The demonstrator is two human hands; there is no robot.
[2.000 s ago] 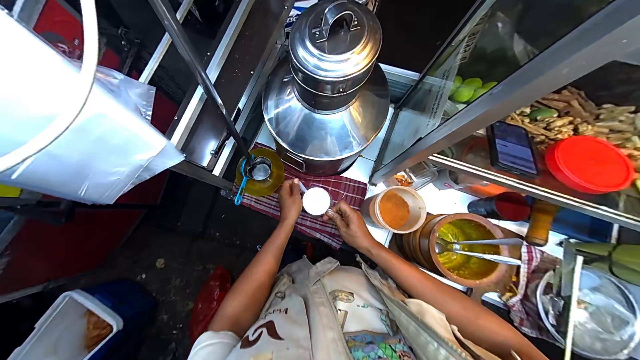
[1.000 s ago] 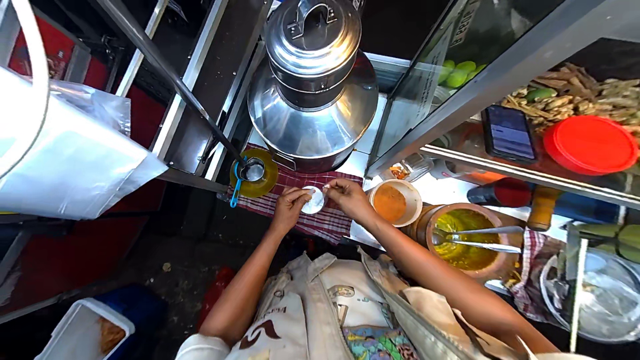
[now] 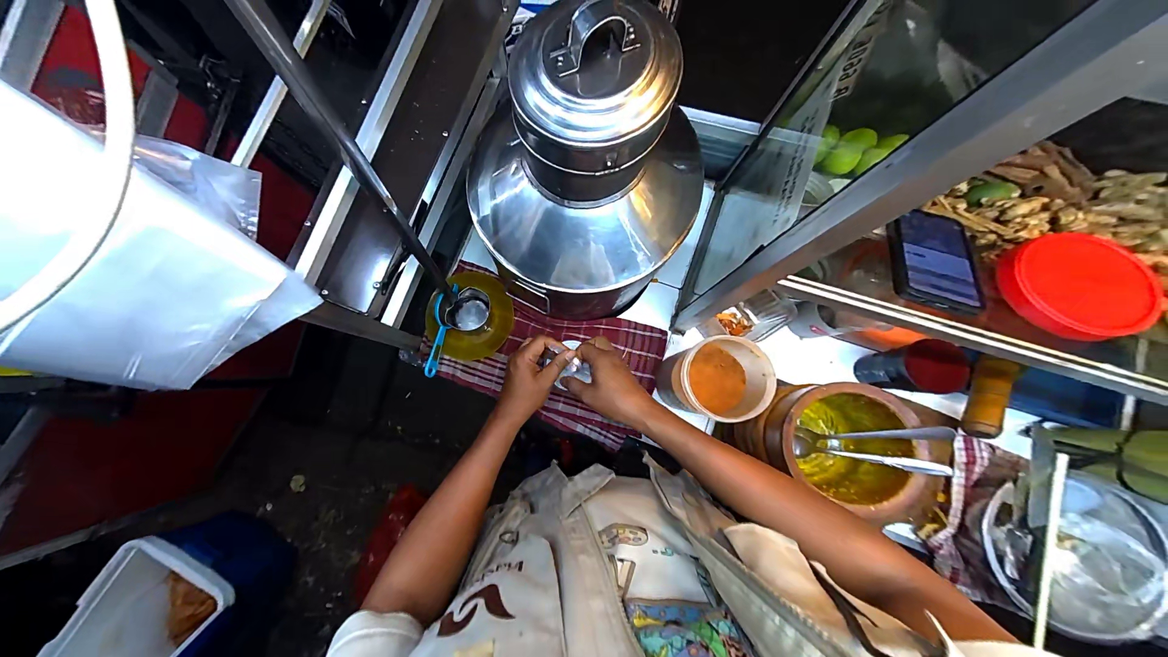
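Observation:
Both my hands meet over a red checked cloth (image 3: 630,351) below a large metal steamer pot (image 3: 584,228). My left hand (image 3: 537,374) pinches the left side of a small white round item (image 3: 575,367), perhaps a lid or cup; its exact kind is hidden by the fingers. My right hand (image 3: 604,379) grips its right side. Left of my hands, a ladle (image 3: 470,310) and a blue-handled strainer (image 3: 438,339) rest in a yellowish bowl (image 3: 497,338). To the right stands a plastic tub of orange powder (image 3: 718,376).
A clay mortar (image 3: 899,411) with yellow-green liquid and two spoons stands further right. A glass display case holds a phone (image 3: 935,260) and a red-lidded container (image 3: 1077,285). Plastic bags (image 3: 146,274) hang at left; a metal frame bar (image 3: 360,333) runs beside the cloth.
My hands have drawn closer together around the white round item, which showed as a plain white disc between them two seconds ago and is now largely covered by fingers.

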